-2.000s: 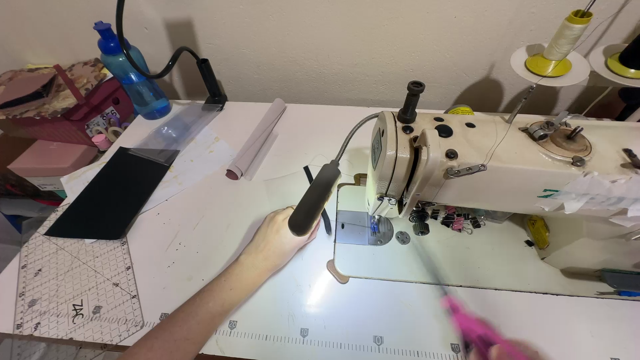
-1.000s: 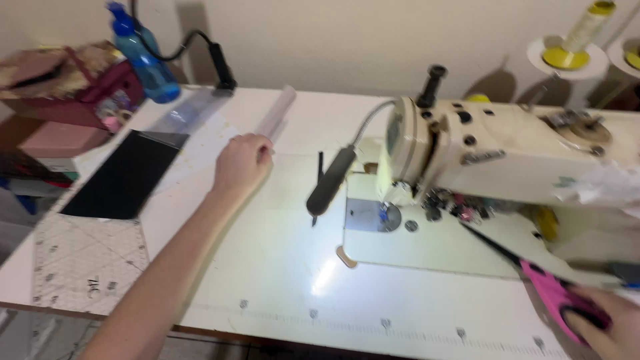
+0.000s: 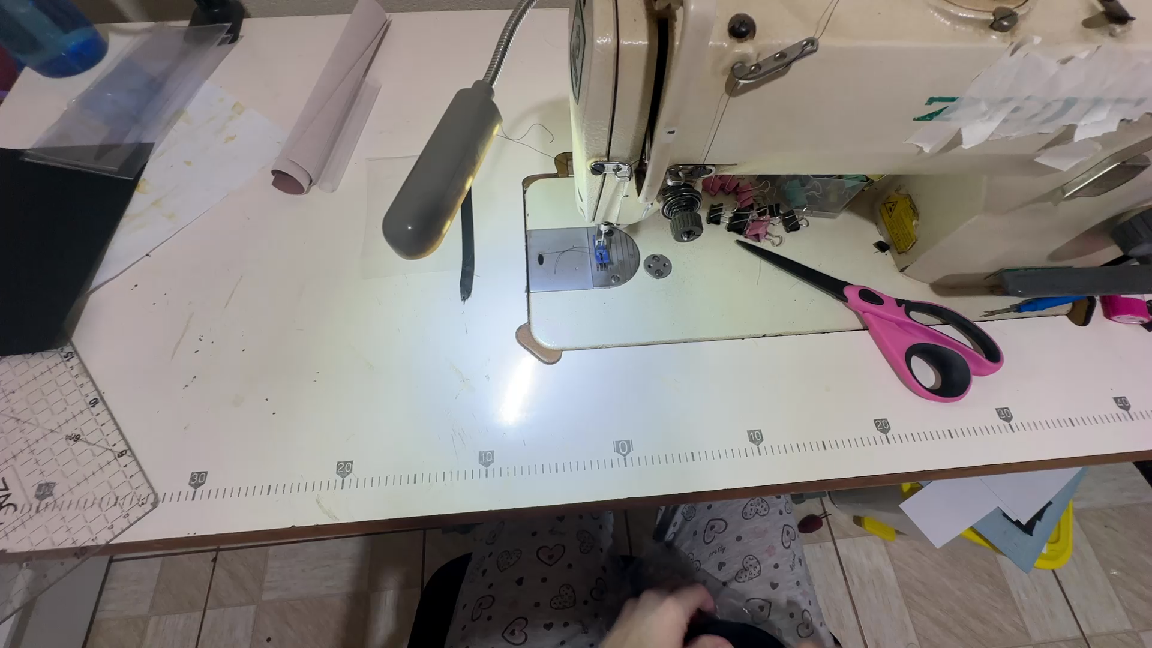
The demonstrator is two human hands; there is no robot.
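Observation:
At the bottom edge, over the lap, my left hand (image 3: 661, 619) is partly cut off by the frame, its fingers curled on a dark item (image 3: 733, 633). Blurred clear plastic (image 3: 668, 569) shows just above these fingers. A sliver of skin at the bottom edge may be my right hand; its grip is hidden. Pink-handled scissors (image 3: 900, 333) lie closed across the front edge of the sewing machine bed (image 3: 720, 306), their black blades pointing up and left. The presser foot (image 3: 603, 252) stands over the needle plate (image 3: 562, 259). A black strip (image 3: 467, 247) lies left of the machine.
A gooseneck lamp (image 3: 441, 171) hangs over the white table (image 3: 297, 360). Black sheet material (image 3: 54, 243), a clear ruler (image 3: 67, 441) and a rolled sheet (image 3: 328, 99) lie at left. Binder clips (image 3: 756, 216) sit behind the scissors. Papers (image 3: 981, 504) are below the table at right.
The scissors were in my right hand and now lie on the machine bed and table. My left hand has left the tabletop and is down at the lap. The view has tilted down.

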